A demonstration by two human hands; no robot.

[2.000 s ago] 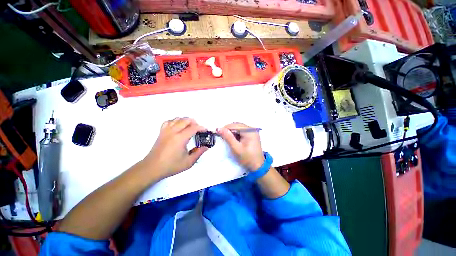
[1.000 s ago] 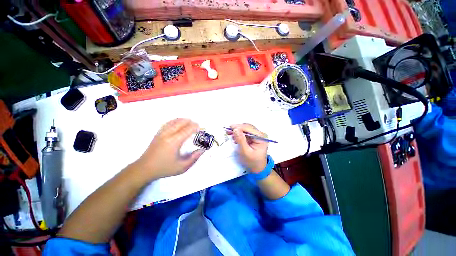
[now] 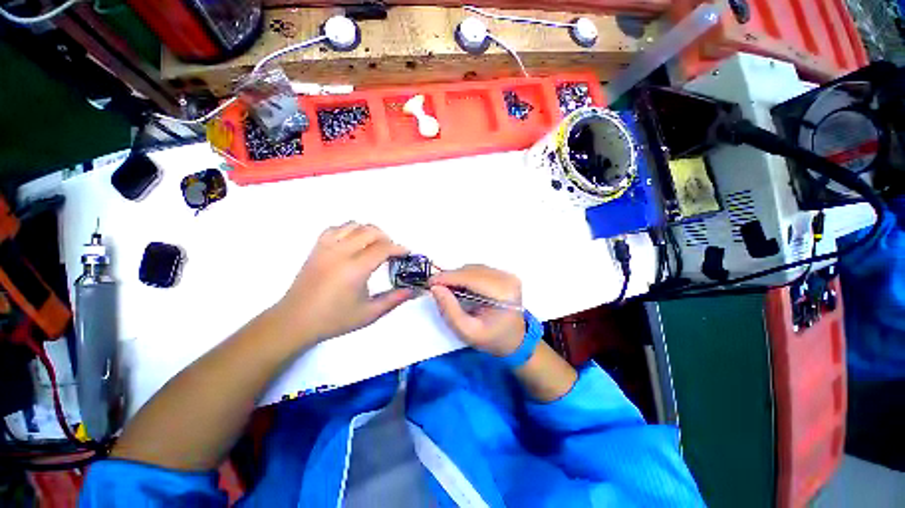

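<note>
A small open watch case [image 3: 410, 271], dark with a silvery interior, is above the middle of the white mat [image 3: 268, 238]. My left hand [image 3: 342, 278] pinches it at its left side between thumb and fingers. My right hand [image 3: 483, 306] holds thin metal tweezers [image 3: 481, 298] like a pen, with the tip at the right edge of the case. The exact contact of the tip is too small to tell.
Two dark watch units [image 3: 161, 265] and a small opened part [image 3: 203, 189] lie at left, beside a grey electric screwdriver [image 3: 96, 337]. Behind are a red parts tray [image 3: 377, 164] and a spotted white tin [image 3: 563, 174]. Grey bench equipment [image 3: 739, 198] stands at right.
One second ago the tweezers were apart from the case, to its right. My right hand has moved left, bringing their tip to the case. My left hand pinches the case more closely.
</note>
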